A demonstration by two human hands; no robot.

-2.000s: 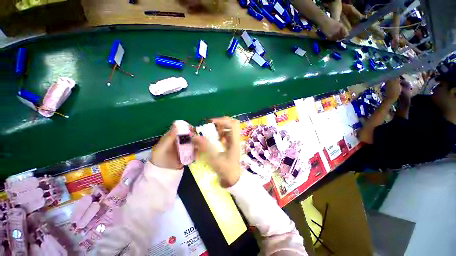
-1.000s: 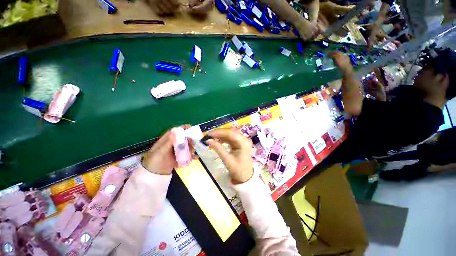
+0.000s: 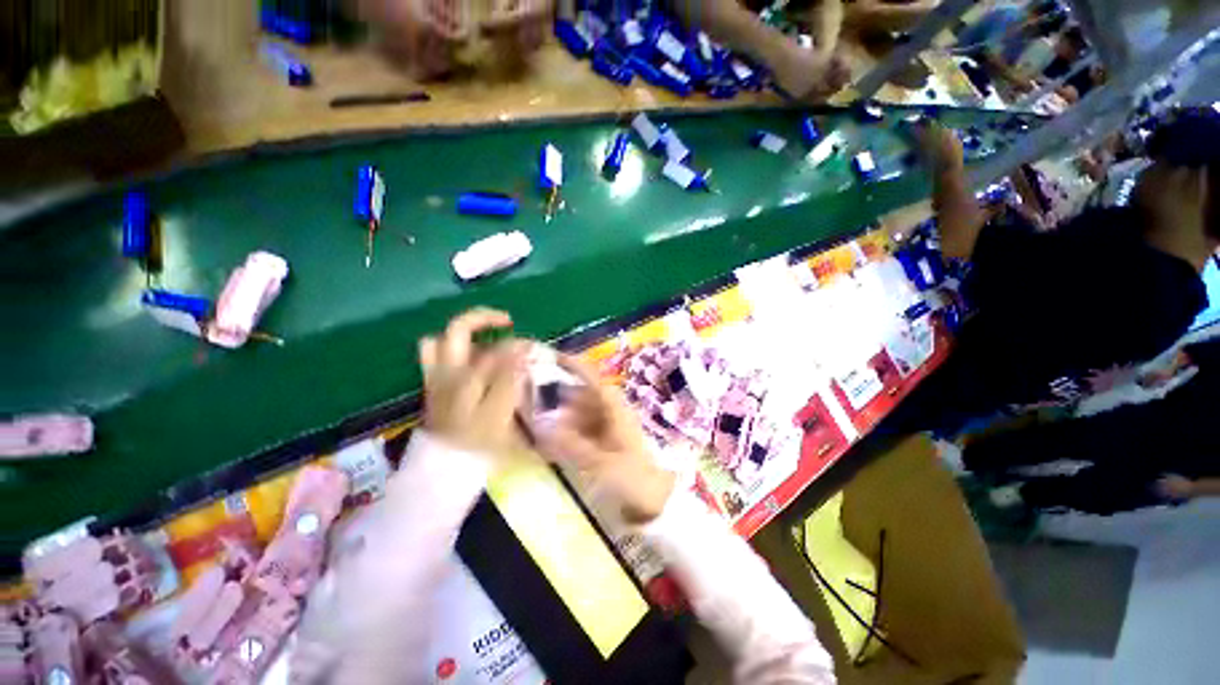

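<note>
My left hand (image 3: 471,381) and my right hand (image 3: 602,435) meet in front of me around a pink unit (image 3: 546,375) with a dark square pad (image 3: 555,395) on its face. My right fingers lie around its lower side; the left fingertips are at its upper left, slightly blurred, and their exact contact is hard to tell. Below the hands a pale-yellow backing sheet (image 3: 575,562) lies on a black mat (image 3: 502,535). Pink housings (image 3: 288,535) are piled at left. Pink units with dark squares (image 3: 709,402) are piled at right.
Blue battery packs (image 3: 486,204) and pink housings (image 3: 245,299) lie on the green belt (image 3: 401,295). An open carton (image 3: 923,575) stands below at right. A person in dark clothing (image 3: 1070,321) works at right. Hands show across the belt.
The dark pad, in my right fingertips a second ago, now shows on the pink unit. My hands have come together. Another pink housing has appeared at the belt's left; the view has shifted.
</note>
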